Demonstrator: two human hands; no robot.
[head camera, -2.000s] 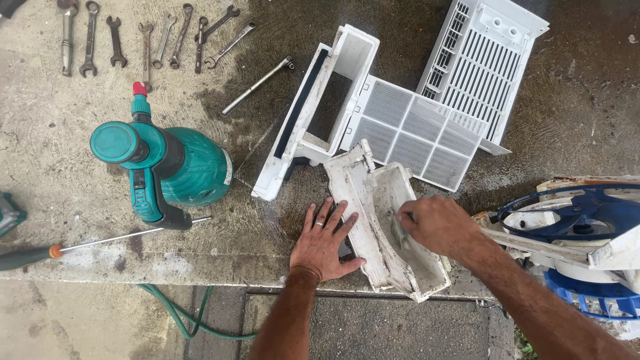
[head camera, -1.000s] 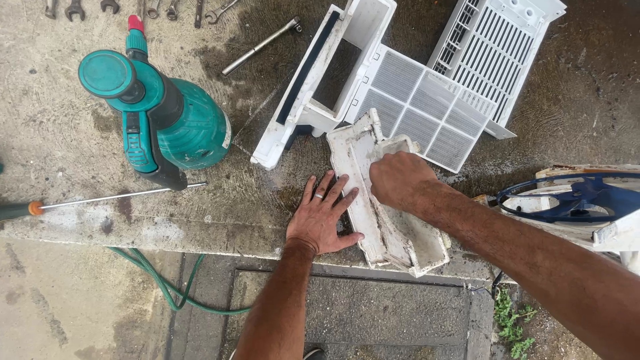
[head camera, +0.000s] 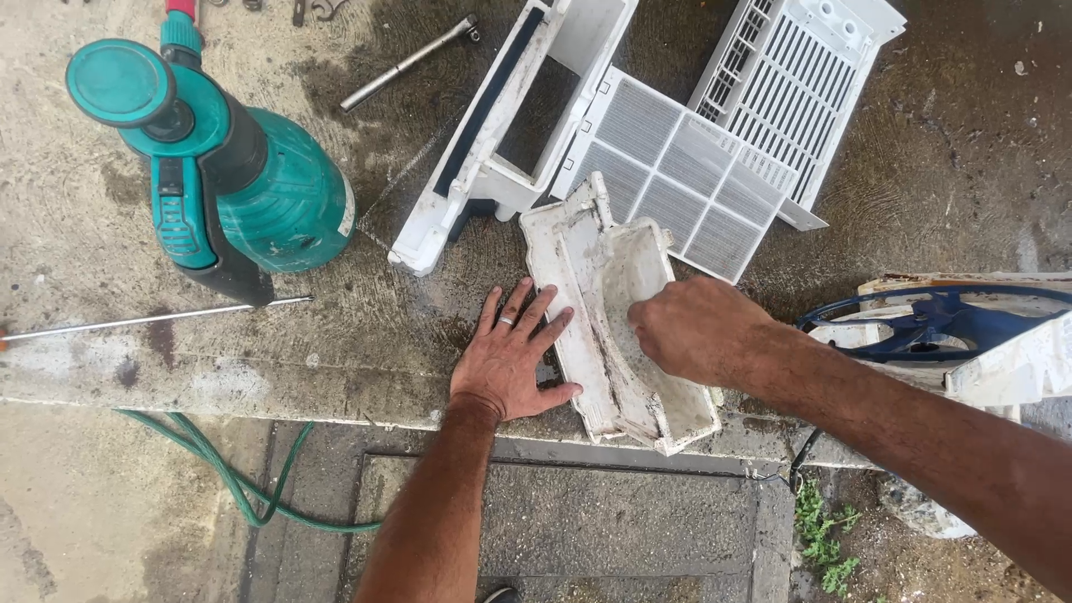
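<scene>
A dirty white plastic housing part (head camera: 586, 335), shaped like a trough with a curved wall, lies near the edge of the concrete ledge. My left hand (head camera: 515, 356), with a ring on one finger, rests with spread fingers against its left side. My right hand (head camera: 691, 331) is curled into a fist inside the trough; whether it holds something is hidden. Beyond the part lie a white mesh air filter (head camera: 670, 172), a white plastic frame (head camera: 469, 151) with a dark strip, and a white louvred grille panel (head camera: 808, 92).
A teal pump sprayer (head camera: 285, 193) stands at left, beside a long screwdriver (head camera: 167, 318). A ratchet handle (head camera: 406, 65) lies behind. At right are a blue plastic fan guard (head camera: 930, 322) and white casing pieces. A green hose (head camera: 243, 486) lies below the ledge.
My right fist has shifted slightly inside the trough, while my left hand has stayed against its side. The view has moved, so most of the wrenches at the top left are out of frame.
</scene>
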